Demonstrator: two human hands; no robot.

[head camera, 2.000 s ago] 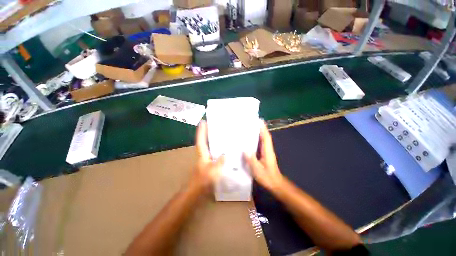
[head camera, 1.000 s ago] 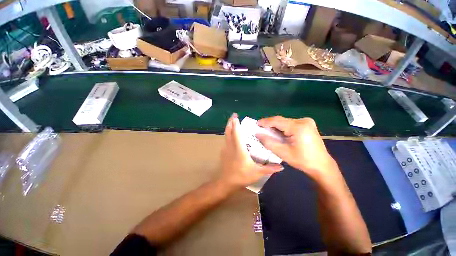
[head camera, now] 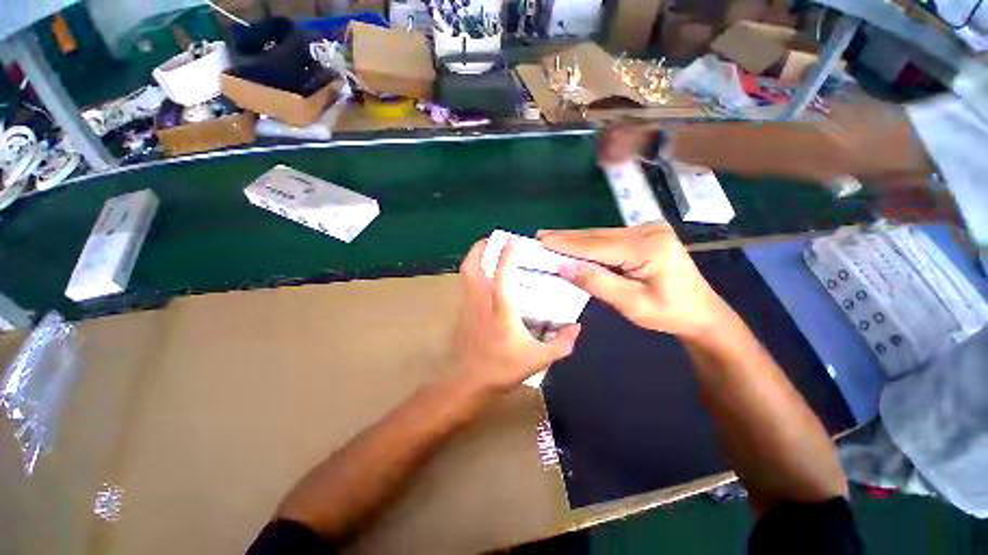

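A slim white product box is in my hands above the seam of the tan cardboard bench cover and the black bench sheet. My left hand is wrapped around the box's left side and underside, thumb toward its front. My right hand has its fingers at the box's upper end, pinching at the end edge. My fingers hide part of that end, so the flap's state is unclear.
White boxes lie on the green conveyor belt, two at left. Another person's blurred arm reaches over the belt from the right to a box. Stacked white boxes lie at right. Clear plastic bags lie at left.
My hands first turned the box from its broad side to its end and now still hold it there. Another person's arm has come in from the right. The view has shifted, and boxes appear further left.
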